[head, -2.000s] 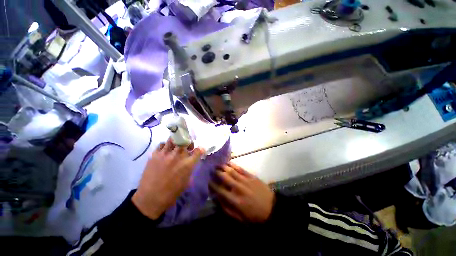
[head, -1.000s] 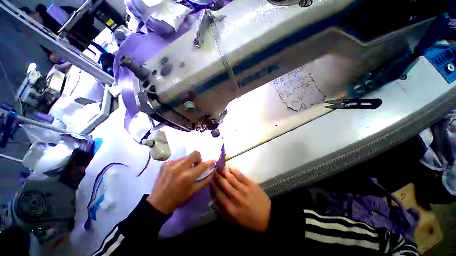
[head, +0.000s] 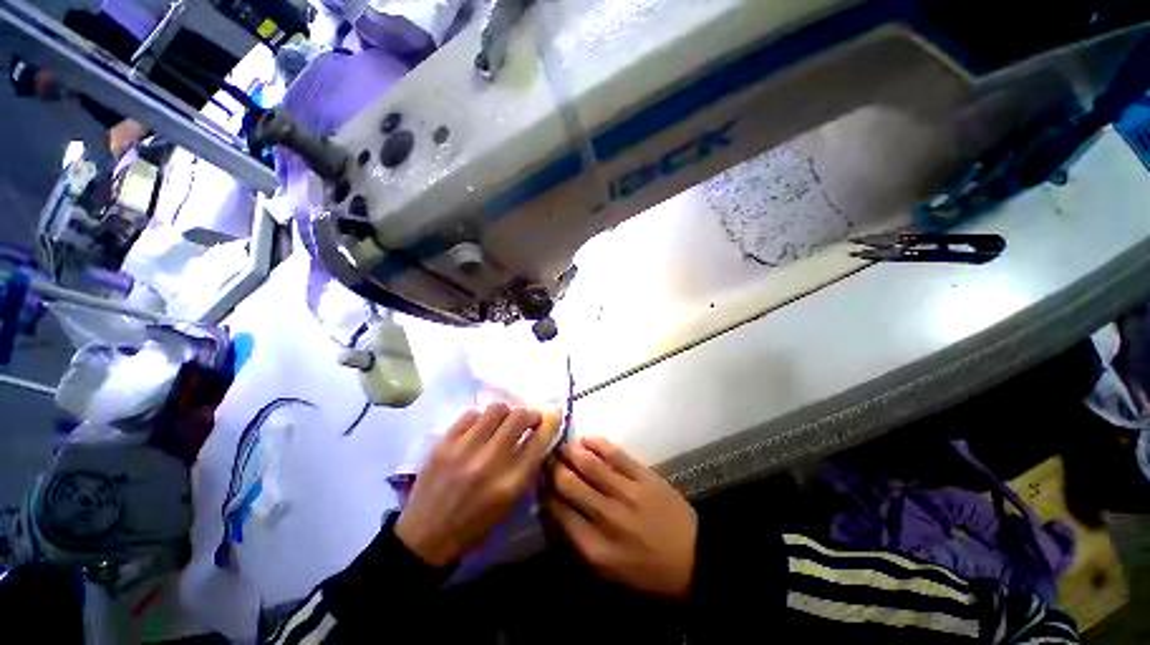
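Note:
A pale fabric piece [head: 502, 365] with a dark purple edge lies on the machine bed, just in front of the needle area. The glare hides much of its outline. My left hand [head: 482, 469] presses and pinches it near the edge, fingers bent. My right hand [head: 621, 514] is beside it, its fingertips at the same dark edge. Some lilac cloth shows below and between my hands. The white sewing machine head [head: 555, 164] with a blue stripe stands over the work. The presser foot area [head: 540, 315] is behind my fingertips, and no fingers are under it.
Black thread snips [head: 933, 247] lie on the bed at right. The off-white lamp [head: 389, 365] stands left of the needle. White panels with dark edges [head: 303, 491] lie at left. Purple cloth [head: 946, 517] hangs below the table edge at right. Part of another person's hand [head: 125, 136] shows at upper left.
The lilac cloth between my hands has turned and flattened, and a pale piece with a dark curved edge now shows. Both hands stay close together at it. The camera view has shifted.

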